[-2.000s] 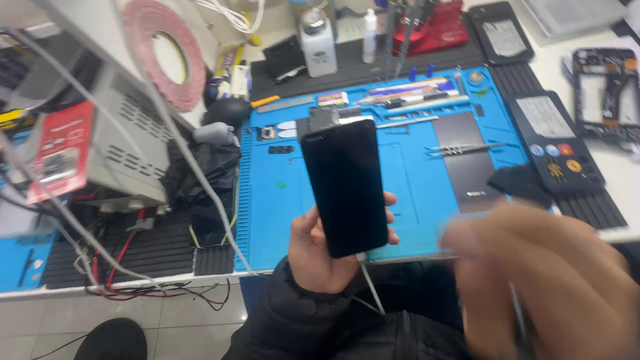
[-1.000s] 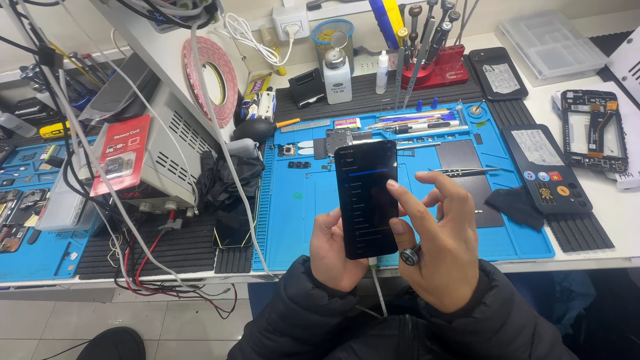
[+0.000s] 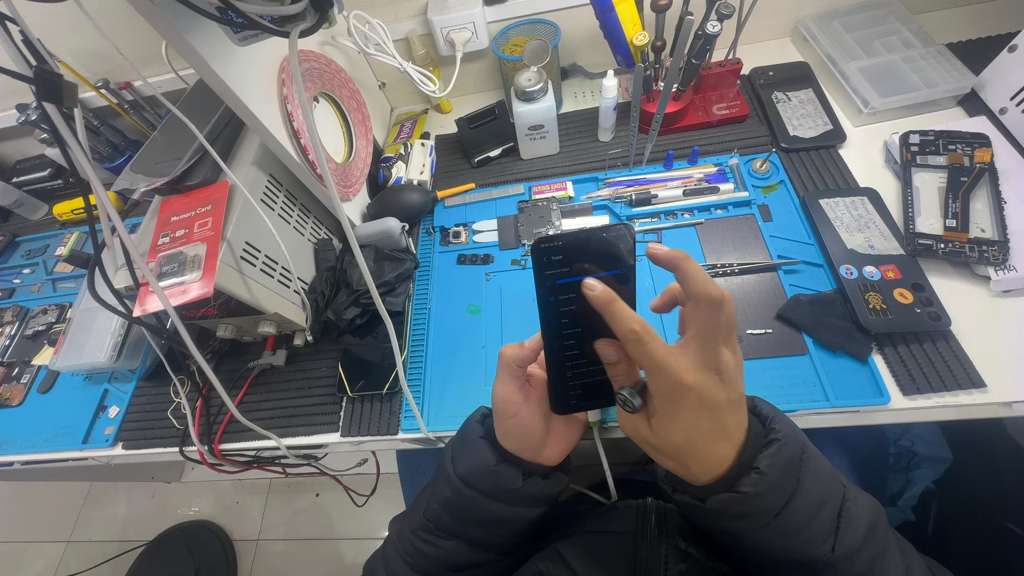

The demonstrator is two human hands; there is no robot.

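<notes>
My left hand [image 3: 532, 400] holds a black smartphone [image 3: 580, 344] upright from below, over the front edge of a blue silicone repair mat [image 3: 472, 352]. Its screen is lit with a dark list menu and a blue bar near the top. A white cable [image 3: 602, 460] is plugged into the phone's bottom edge. My right hand [image 3: 684, 376], wearing a ring, has its index fingertip on or just above the screen by the blue bar; contact cannot be told. Behind the phone, a phone circuit board part [image 3: 540, 218] lies on the mat. Tweezers [image 3: 752, 268] rest right of my right hand.
A white dispenser bottle [image 3: 534, 120] and a red tool stand [image 3: 708, 100] stand at the back. A bench power supply [image 3: 256, 232] with cables is at left. Phone back covers [image 3: 872, 296] and a disassembled phone frame [image 3: 956, 200] lie at right. A tape roll [image 3: 292, 136] hangs upper left.
Two seconds ago the screen was dark and my right hand was blurred, away from the phone. The screen lit up, and the right index fingertip has since moved from its right edge toward the blue bar.
</notes>
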